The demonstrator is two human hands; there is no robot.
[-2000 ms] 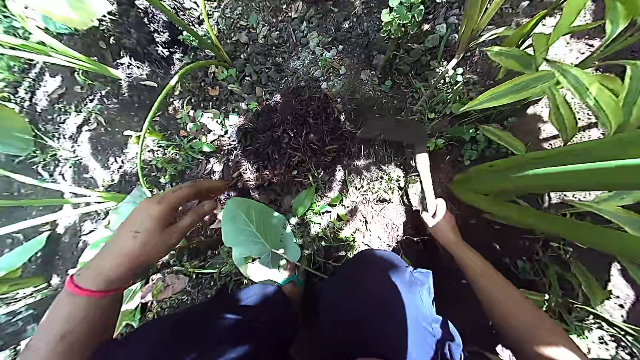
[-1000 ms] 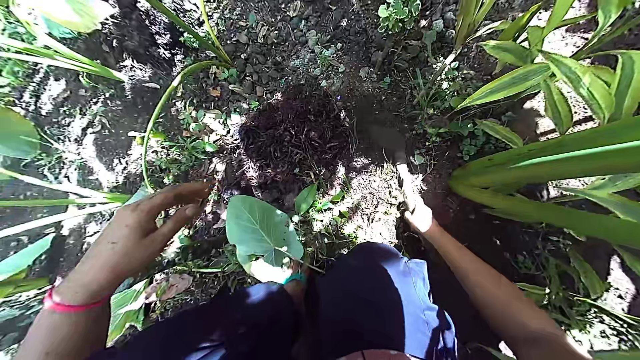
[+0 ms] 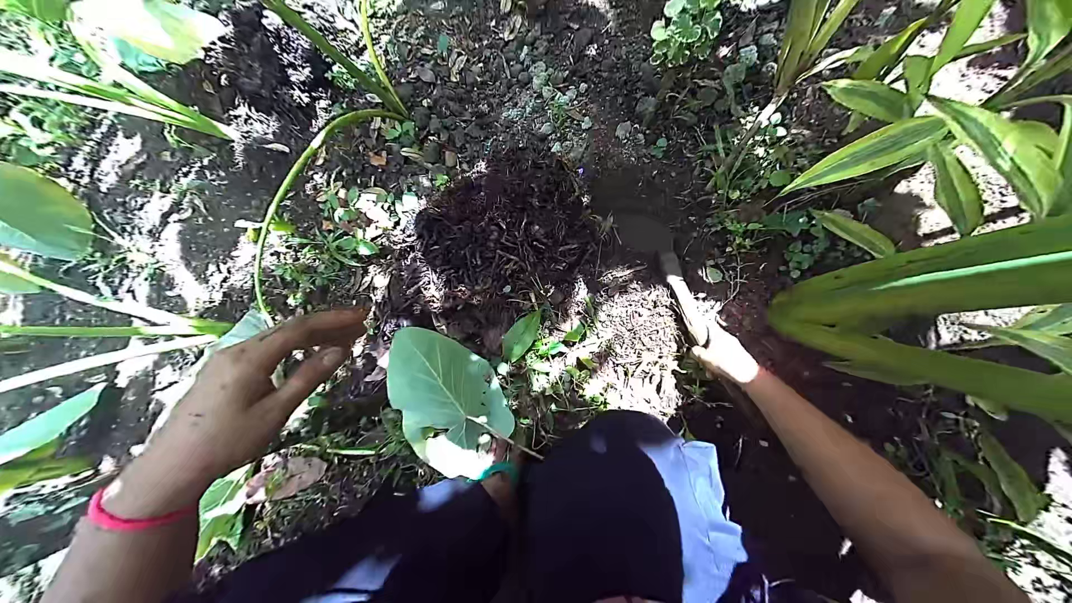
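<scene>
My right hand [image 3: 727, 352] is closed around the pale handle of a hand tool [image 3: 685, 297], whose dark blade lies in shadow on the soil, to the right of a mound of dark mulch [image 3: 507, 230]. The blade's exact shape cannot be made out. My left hand [image 3: 243, 398], with a pink band at the wrist, hovers left of the mound, fingers spread a little and holding nothing. A broad green leaf [image 3: 444, 389] with a hole near its base lies between my hands, just below the mound.
Large striped leaves [image 3: 946, 276] reach in from the right. A curved green stem [image 3: 280, 197] arches at the left, near long stalks [image 3: 109, 331]. Small weeds [image 3: 687, 32] grow at the top. My knees, in dark trousers, are at the bottom.
My right hand and the tool have shifted left; the blade has moved from farther right towards the mound. My left hand stays by the mound's left side.
</scene>
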